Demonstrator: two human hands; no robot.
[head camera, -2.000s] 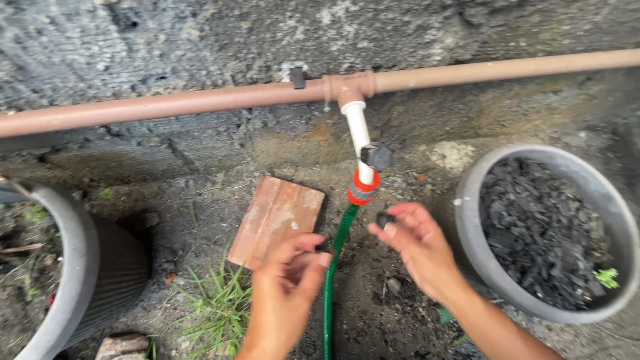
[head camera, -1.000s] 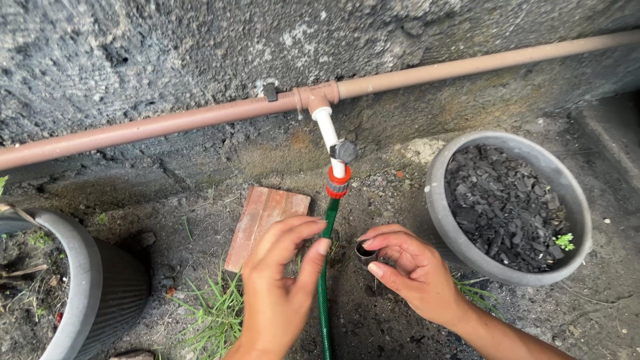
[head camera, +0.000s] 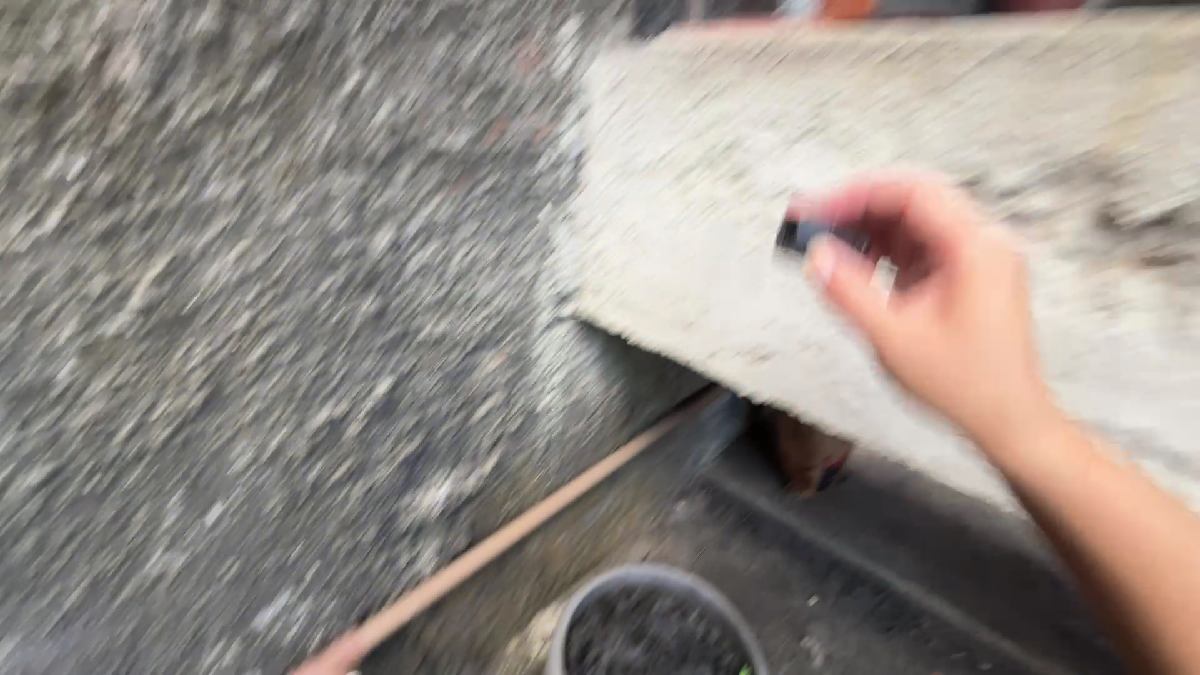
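My right hand (head camera: 937, 291) is raised at the right of the view, blurred by motion. Its thumb and fingers pinch a small black cylindrical fitting (head camera: 802, 234), whose dark end points left. Behind the hand stands a pale concrete slab (head camera: 694, 206), and whether the two touch cannot be told. My left hand is out of the frame, as are the green hose and the white valve pipe.
A rough grey wall (head camera: 281, 328) fills the left. A brownish pipe (head camera: 525, 520) runs low along it and under the slab. A grey pot (head camera: 562, 647) of dark chips stands at the bottom. Something brownish (head camera: 804, 455) sits in the shadow beneath the slab.
The view has swung far up and right, off the hose and valve. My right hand has risen from beside the hose with the black fitting in it. My left hand has left the view.
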